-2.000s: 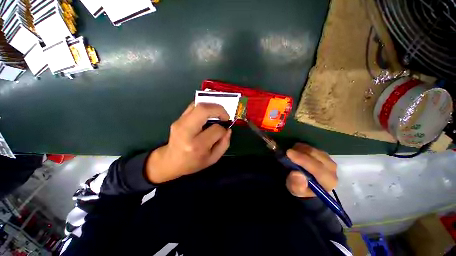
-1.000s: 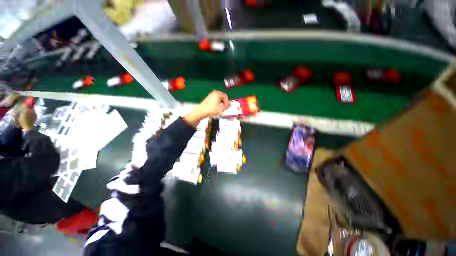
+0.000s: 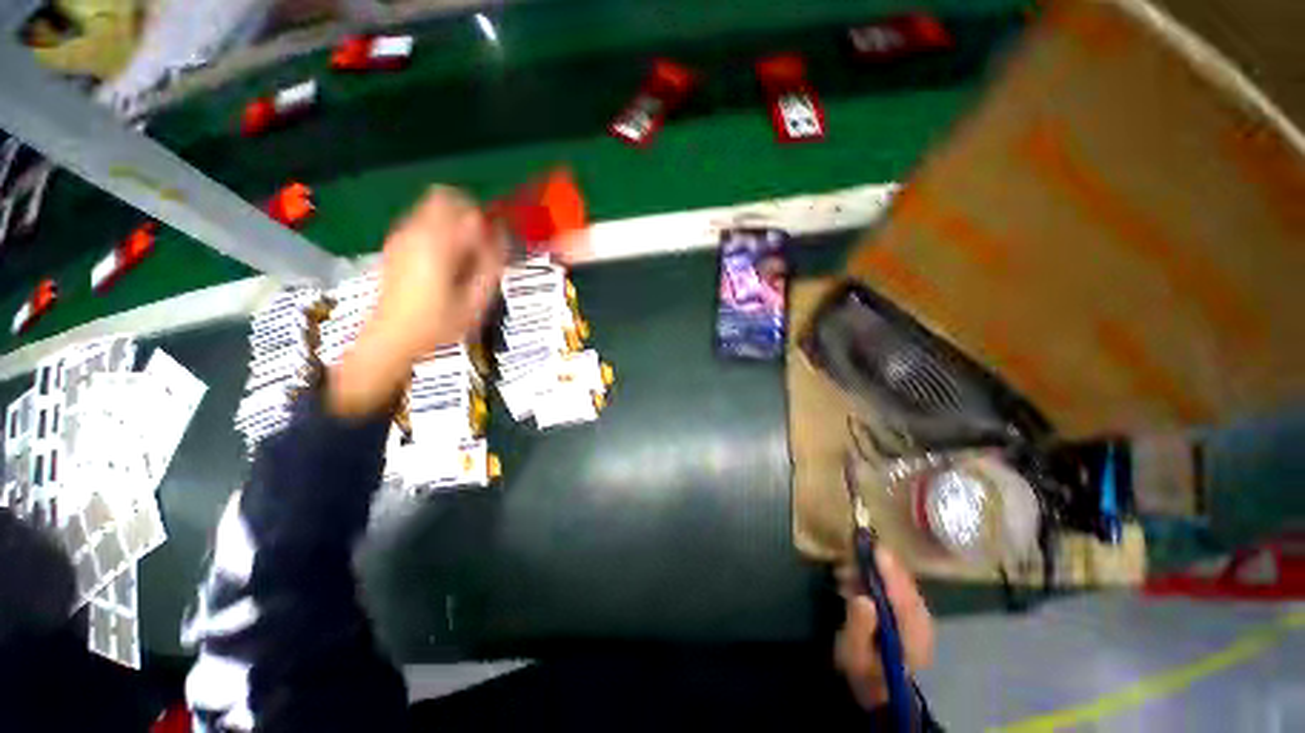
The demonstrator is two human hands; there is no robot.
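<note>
My left hand (image 3: 437, 272) is blurred and reaches over the stacked modules to the edge of the belt. It grips a red device housing (image 3: 544, 212), whose orange end points right. My right hand (image 3: 885, 630) is low in the picture, holding the blue soldering iron (image 3: 883, 619) with its tip pointing up beside the solder reel. White modules with amber tabs (image 3: 551, 384) lie in overlapping rows under and beside my left forearm.
Red housings (image 3: 792, 100) lie on the green conveyor belt (image 3: 573, 100). A lit smartphone (image 3: 753, 294), a black fan (image 3: 923, 365), a brown cardboard box (image 3: 1088, 229) and a solder reel (image 3: 962, 508) stand right. White pocket sheets (image 3: 108, 458) lie far left. A grey post crosses upper left.
The view has swung toward the belt and then shifted right. My left hand has moved from the bench to the belt edge with a housing. My right hand with the iron is back in view.
</note>
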